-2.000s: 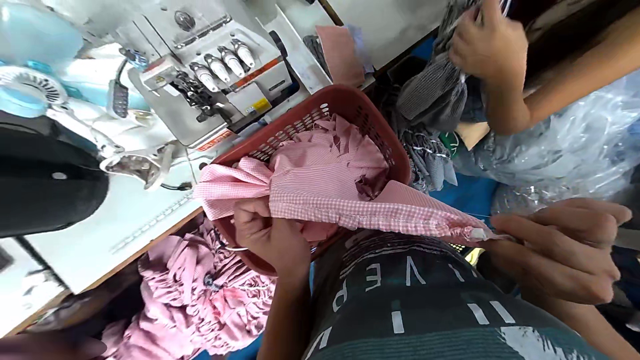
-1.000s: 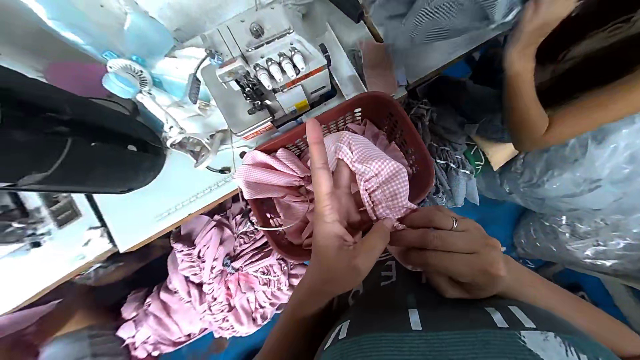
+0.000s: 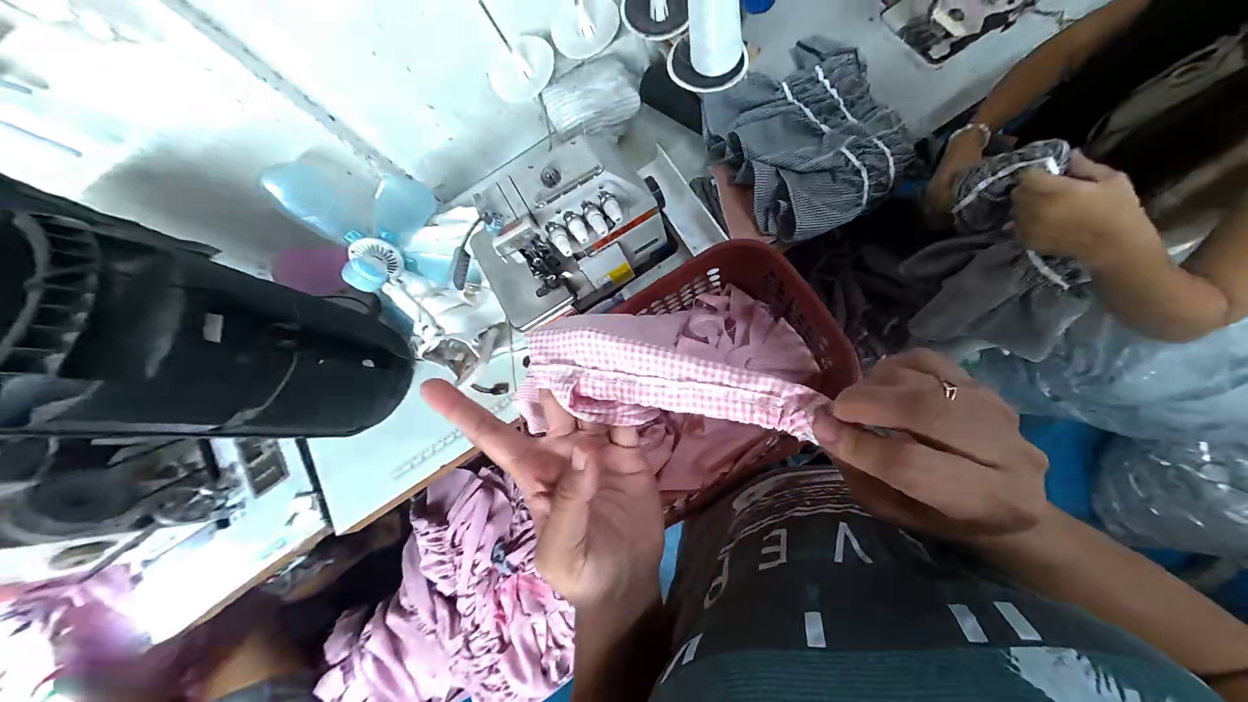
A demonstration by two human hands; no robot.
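Note:
A folded strip of pink gingham fabric (image 3: pixel 682 388) with a white line along it stretches between my hands, above a dark red perforated plastic basket (image 3: pixel 829 322) that holds more pink cloth. My right hand (image 3: pixel 926 439), wearing a ring, pinches the strip's right end between thumb and fingers. My left hand (image 3: pixel 575 478) is palm up under the strip's left part; its index finger points away and the other fingertips reach behind the fabric edge. Whether those fingertips grip the cloth cannot be told.
An overlock sewing machine (image 3: pixel 585 234) stands on the white table beyond the basket. Gathered pink fabric (image 3: pixel 478 595) is heaped below the table edge. Grey striped cloth (image 3: pixel 809 146) lies at the back. At right, a co-worker's hands (image 3: pixel 1082 205) hold grey fabric near plastic bags (image 3: pixel 1170 468).
The pink strip, bunched between my hands a second ago, is now stretched out. My left hand has moved away from my right. Co-worker's hands are now at grey fabric; the view has shifted.

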